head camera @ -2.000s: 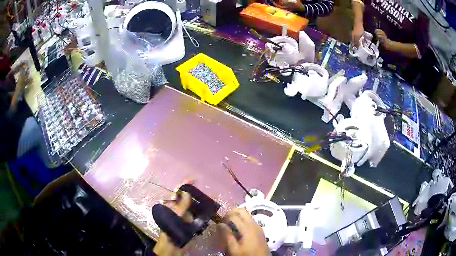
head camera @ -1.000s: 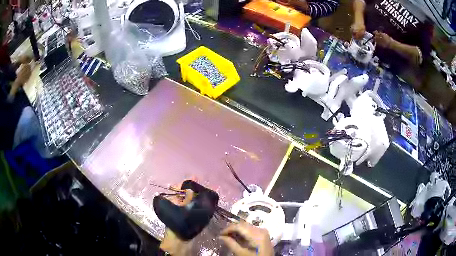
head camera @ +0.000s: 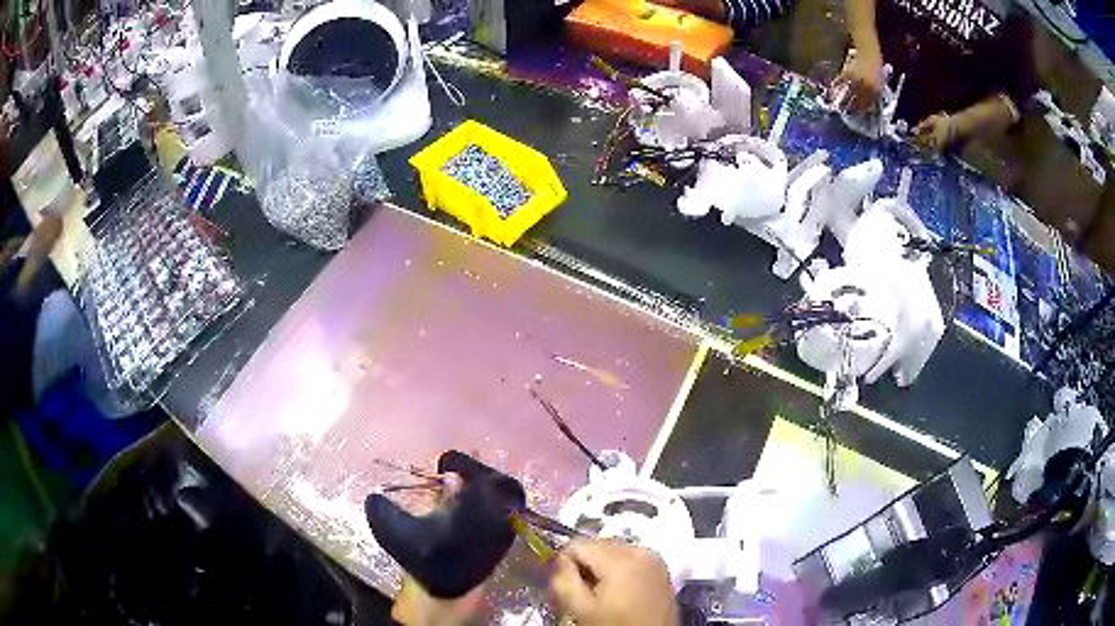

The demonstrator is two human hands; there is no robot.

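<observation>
A black shell (head camera: 450,538) with thin leads coming out on both sides is held at the front of the pink-brown mat (head camera: 477,330). My left hand (head camera: 434,602) holds the shell from below; most of its fingers are hidden behind it. My right hand (head camera: 615,585) is closed on the dark leads with a yellow end (head camera: 534,534) at the shell's right side. A white housing (head camera: 630,514) lies just beyond my right hand, with a dark lead sticking up from it.
A yellow bin of screws (head camera: 492,184), a clear bag (head camera: 312,184) and a white ring unit (head camera: 410,98) stand behind the mat. Several white housings (head camera: 844,324) line the right. A screw feeder (head camera: 899,538) is at lower right, a blister tray (head camera: 159,281) left. Another person's hands show opposite.
The black shell has turned in my left hand, so its curved outside now faces up. My right hand has closed on the leads, and their yellow end now shows.
</observation>
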